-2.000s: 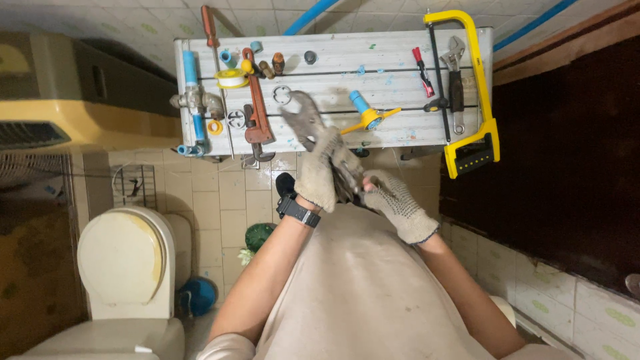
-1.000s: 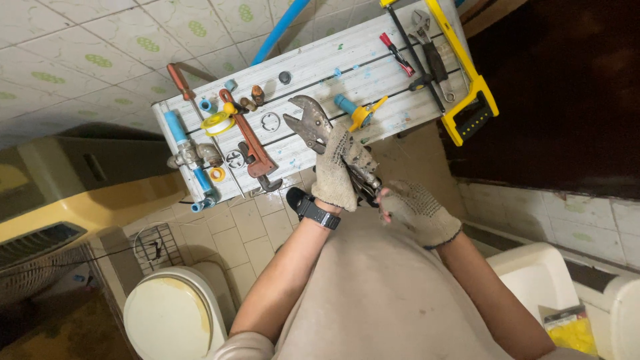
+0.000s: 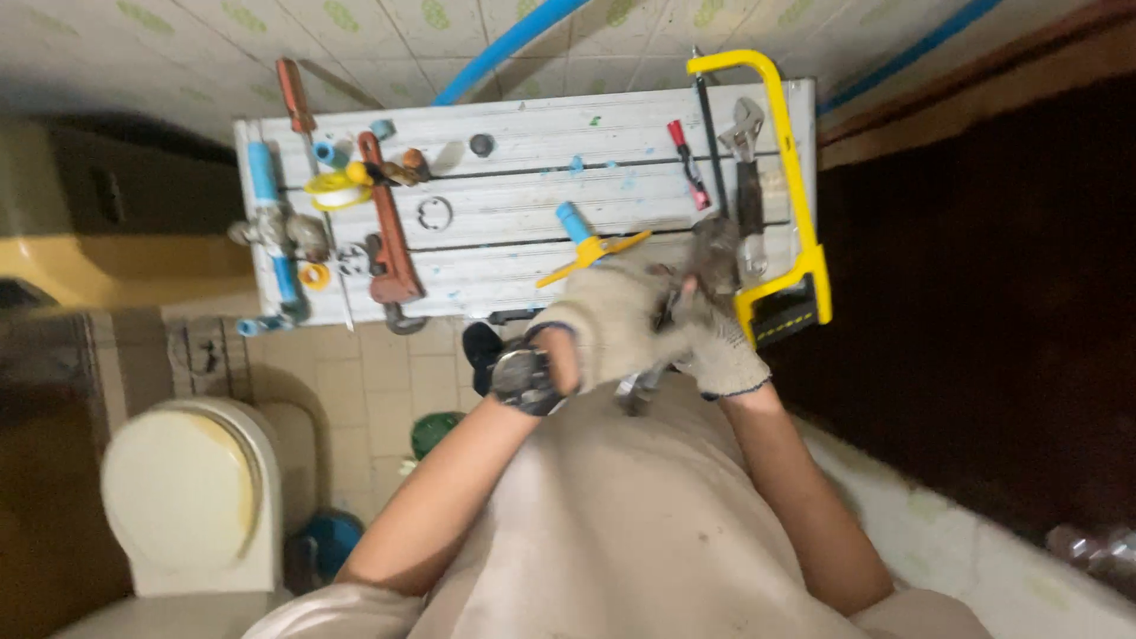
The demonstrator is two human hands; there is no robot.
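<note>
Both my hands wear knitted work gloves and meet at the table's front edge, around blurred metal locking pliers (image 3: 713, 251). The pliers' jaws point up and away, beside the hacksaw (image 3: 803, 200); their lower end shows below the gloves. My right hand (image 3: 721, 348) is closed around their middle, the thumb near the jaws. My left hand (image 3: 612, 324), a watch on its wrist, reaches across from the left; its fingers are blurred and partly hidden, so its grip is unclear. Just beyond it lies a blue pipe piece with a yellow-handled fitting (image 3: 588, 251).
On the slatted table (image 3: 497, 191) lie a red pipe wrench (image 3: 390, 240), a screwdriver (image 3: 293, 93), yellow-rimmed tape (image 3: 339, 191), a valve on blue pipe (image 3: 273, 226) and an adjustable wrench (image 3: 748, 182). A toilet (image 3: 182, 488) stands at lower left, near a blue bucket (image 3: 330, 541).
The locking pliers have moved right, their jaws from near the table's middle to beside the hacksaw. My left hand held them around the middle before; my right hand now closes on them. The view has turned.
</note>
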